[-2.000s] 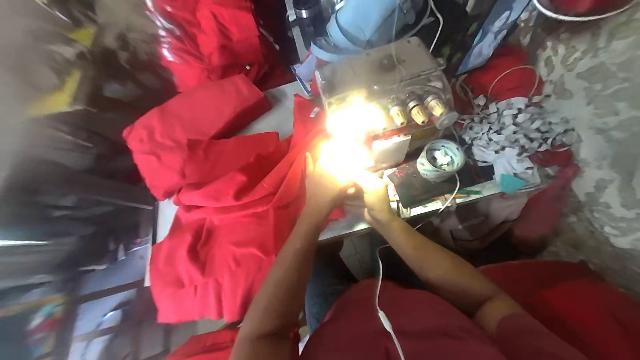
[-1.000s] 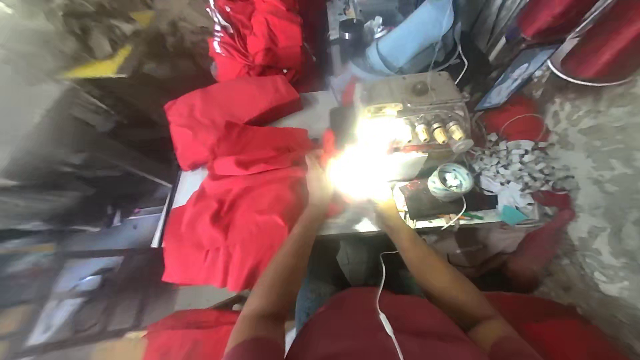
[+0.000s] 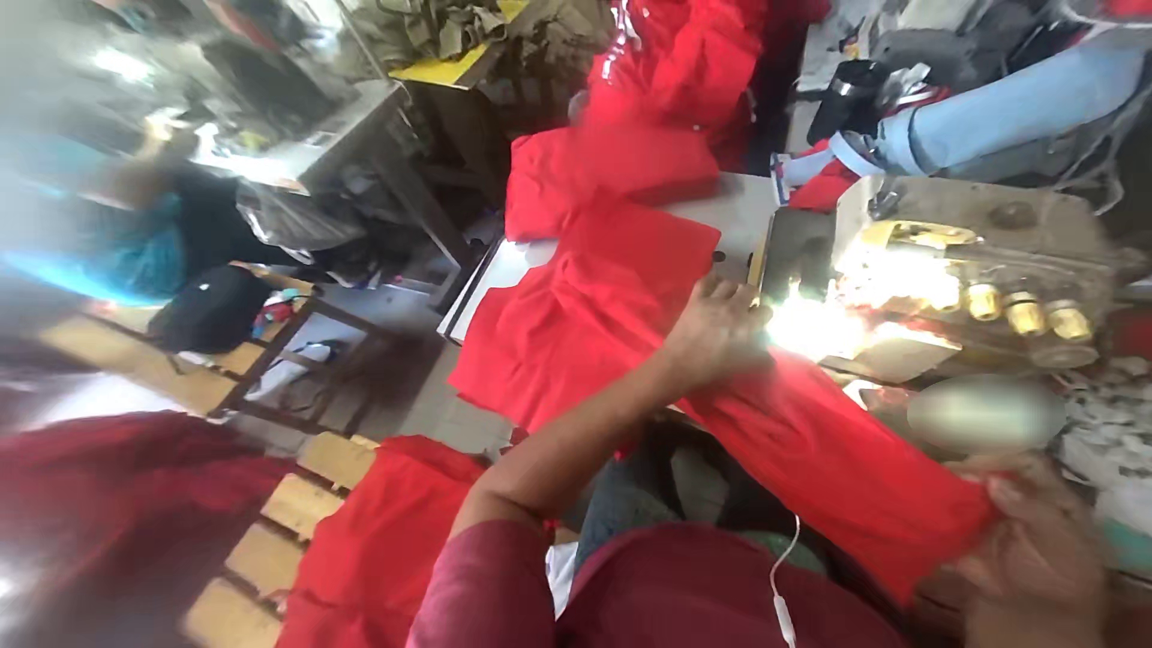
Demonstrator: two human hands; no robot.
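Note:
Red fabric [image 3: 585,306] lies across the white table and runs under my left hand, stretching down to the right. My left hand [image 3: 720,328] grips the cloth just left of the sewing machine's glaring lamp. At the lower right my right hand [image 3: 1026,531], blurred, holds the far end of the cloth, pulled out over the table's front edge. The sewing machine [image 3: 981,225], with brass-coloured tension knobs [image 3: 1026,313], stands behind and right of my left hand. Glare hides its needle area.
Folded red cloth [image 3: 621,162] lies at the back of the table [image 3: 472,310]. More red fabric [image 3: 378,540] hangs on a slatted wooden seat [image 3: 261,558]. Fabric scraps [image 3: 1116,423] lie at the right. A co-worker [image 3: 117,216] sits at another table on the left. A white cable hangs over my shirt.
My right hand has moved away from the lamp to the lower right, and a length of red cloth now stretches between my hands. The view has swung left.

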